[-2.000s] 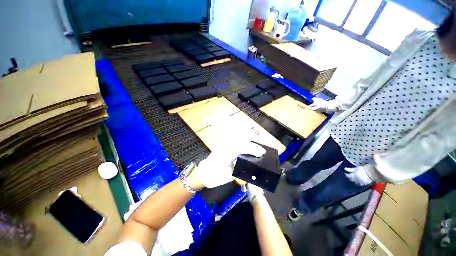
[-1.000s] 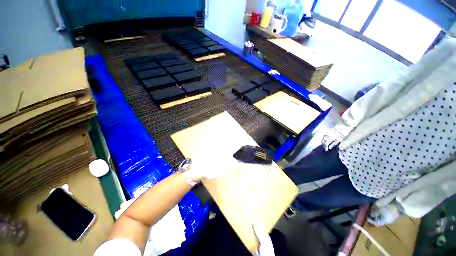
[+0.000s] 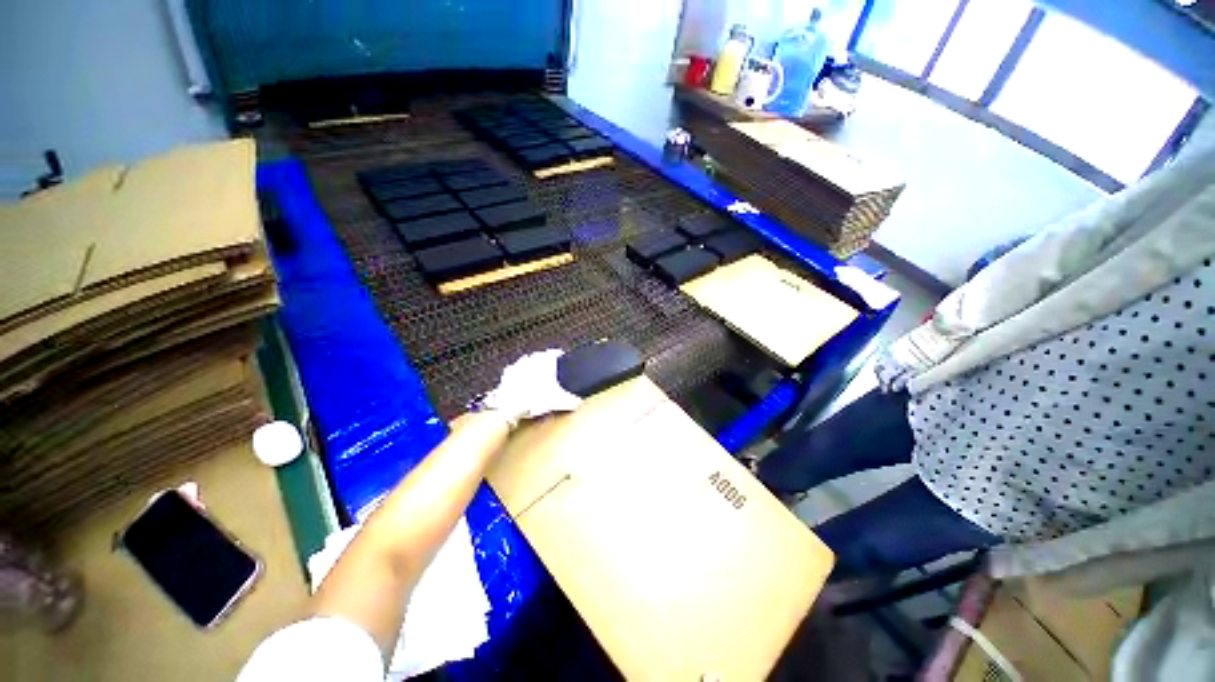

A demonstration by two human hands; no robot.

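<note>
My left hand, in a white glove, holds a small black box at the far end of a tan cardboard sheet printed with "A006"-like marks. The sheet slants from the near edge of the dark mesh conveyor toward me. My right hand is not clearly seen; only a tiny pale spot shows at the sheet's near edge, at the bottom of the picture. Black boxes lie in rows on cardboard farther along the conveyor.
A tall stack of cardboard, a phone and a round white lid are at left. Blue film covers the rail. A person in a dotted garment stands at right by another cardboard sheet. More cardboard is stacked by the window.
The cardboard sheet now lies nearer to me, with its printed marks showing. My left hand has moved up and left with the black box to the sheet's far end. My right hand has dropped from sight.
</note>
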